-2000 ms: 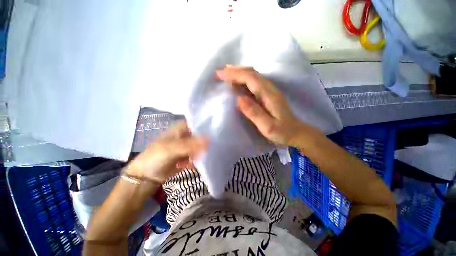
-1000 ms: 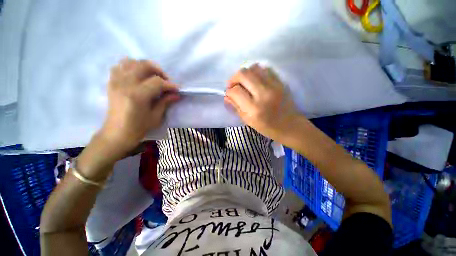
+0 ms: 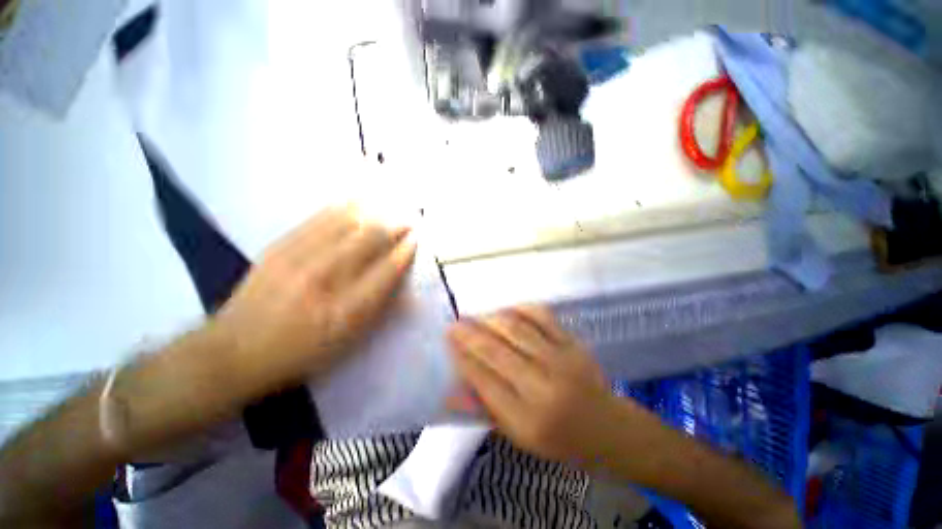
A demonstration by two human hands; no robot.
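The white panel lies over the table's front edge, with part hanging over the striped clothing. My left hand lies on its upper left part, fingers bent and blurred; whether it pinches the cloth is hard to tell. My right hand is at the panel's right edge, fingertips on the cloth. The dark panel shows as a narrow strip left of and under my left forearm. The sewing machine's presser foot area is above my hands, with the grey ribbed knob beside it.
Scissors with a red and a yellow loop lie right of the needle. A light blue fabric strip drapes beside them. A small dark block is at the table's right end. Blue crates stand below the table, with white cloth at right.
The large white panel no longer covers the table front; the machine head and dark strip now show. My left hand has moved up and right, my right hand down. The view has shifted.
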